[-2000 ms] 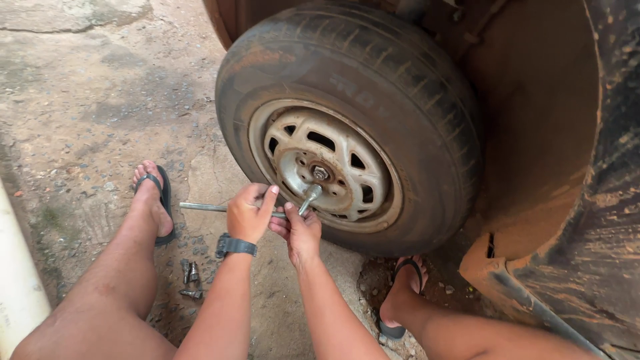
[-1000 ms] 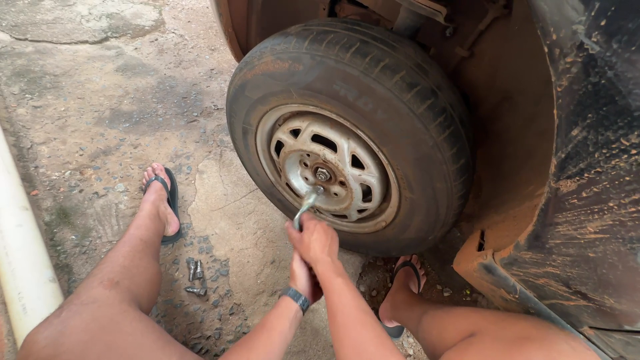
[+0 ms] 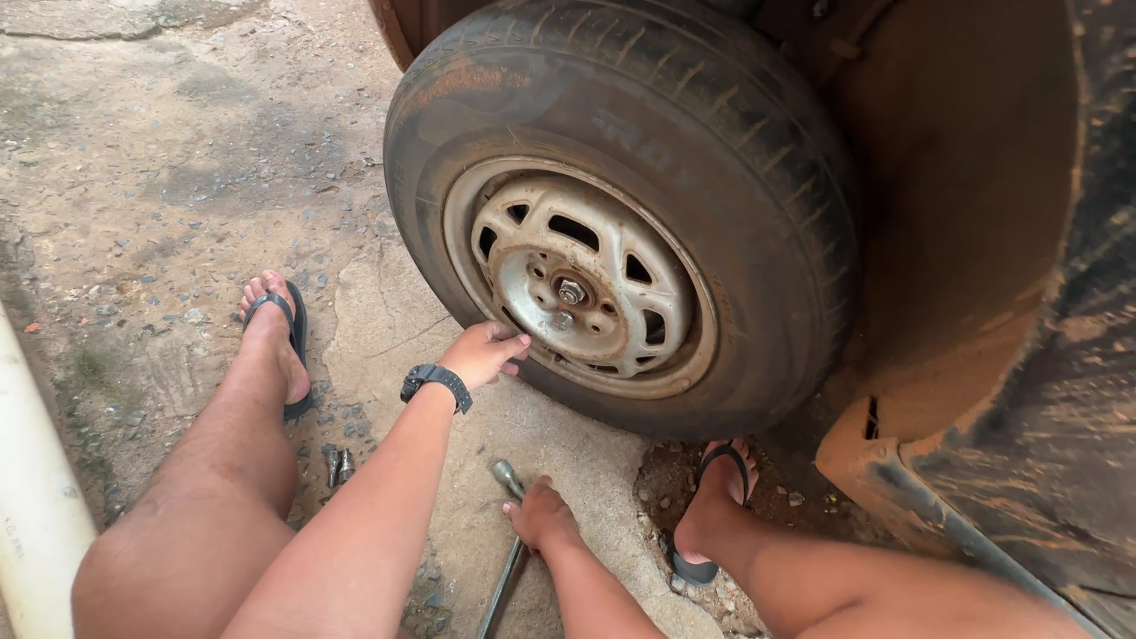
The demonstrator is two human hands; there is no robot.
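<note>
My left hand [image 3: 486, 353], with a black watch on its wrist, is at the lower left edge of the steel wheel rim [image 3: 581, 277], thumb and fingers slightly apart and nothing visible between them. A bolt head [image 3: 563, 320] sits in the wheel just below the central hub nut [image 3: 571, 291]; other bolt holes around the hub show dark. Low over the concrete, my right hand [image 3: 543, 515] grips an L-shaped lug wrench [image 3: 501, 587] near its bend, its socket end pointing up and left. Several wheel bolts [image 3: 337, 465] lie on the ground left of my left forearm.
The dirty tyre [image 3: 754, 222] stands within the car's wheel arch, with the mud-streaked body panel [image 3: 1029, 461] at right. My feet in flip-flops [image 3: 300, 346] are on either side. A pale pipe-like object [image 3: 40, 497] lies along the left edge. Broken, gritty concrete [image 3: 204, 177] surrounds the wheel.
The lug wrench has come off the wheel bolt and is now low in my right hand. My left hand has left the wrench and moved to the rim's lower left edge.
</note>
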